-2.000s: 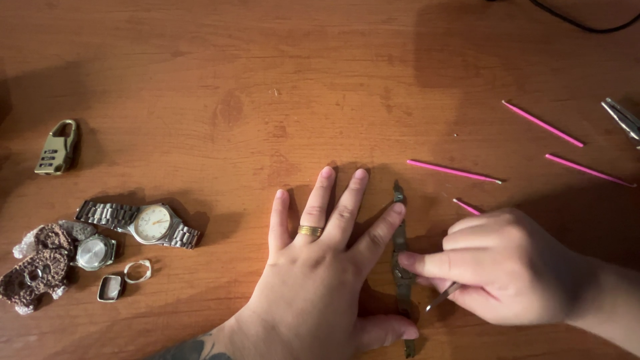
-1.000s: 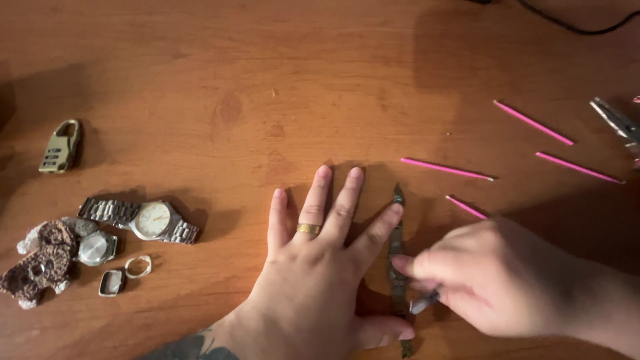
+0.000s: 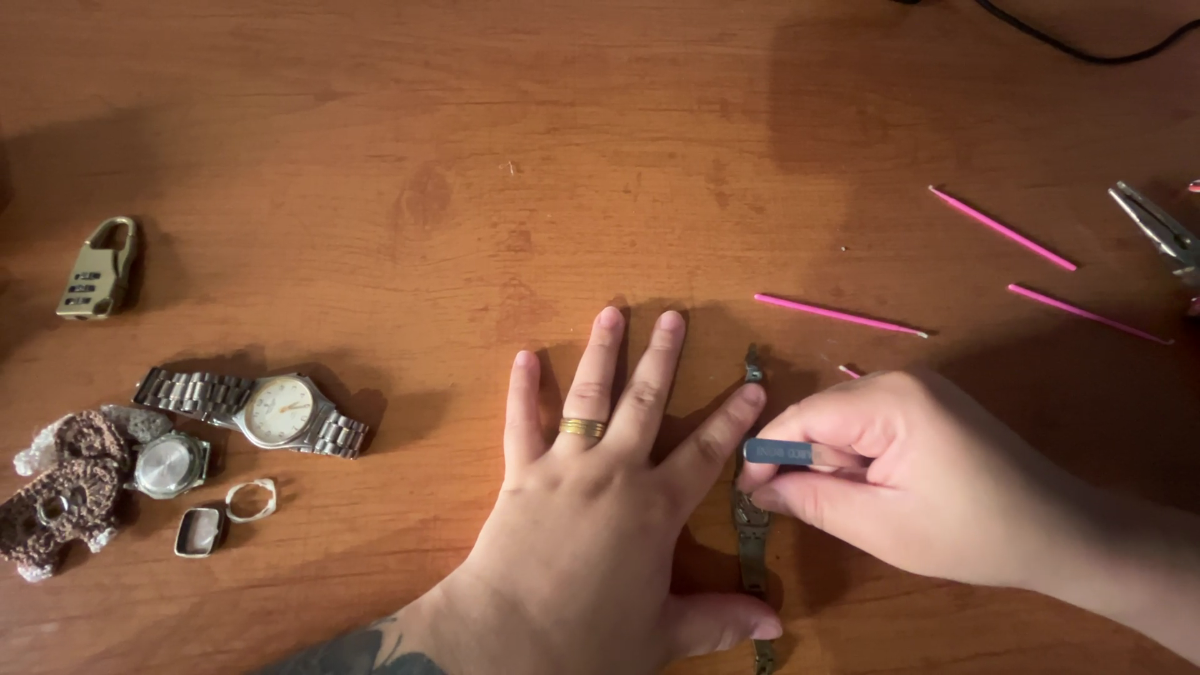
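My left hand lies palm down on the wooden table with its fingers spread and a gold-coloured ring on one of them. Its index fingertip and thumb press on a narrow metal watch bracelet, which runs up and down the view. Between the thumb and fingers of my right hand is a small flat metal tool, probably tweezers, with its blunt end towards the left. My right fingertips are at the middle of the bracelet and cover part of it. The tool's tip is hidden in the hand.
At left are a combination padlock, a wristwatch, a watch case, a square case, a pale ring-shaped part and a crocheted piece. Several pink sticks, pliers and a black cable lie at right.
The tool in my right hand has turned, and its blunt end now points left above the bracelet. My left hand has stayed on the bracelet.
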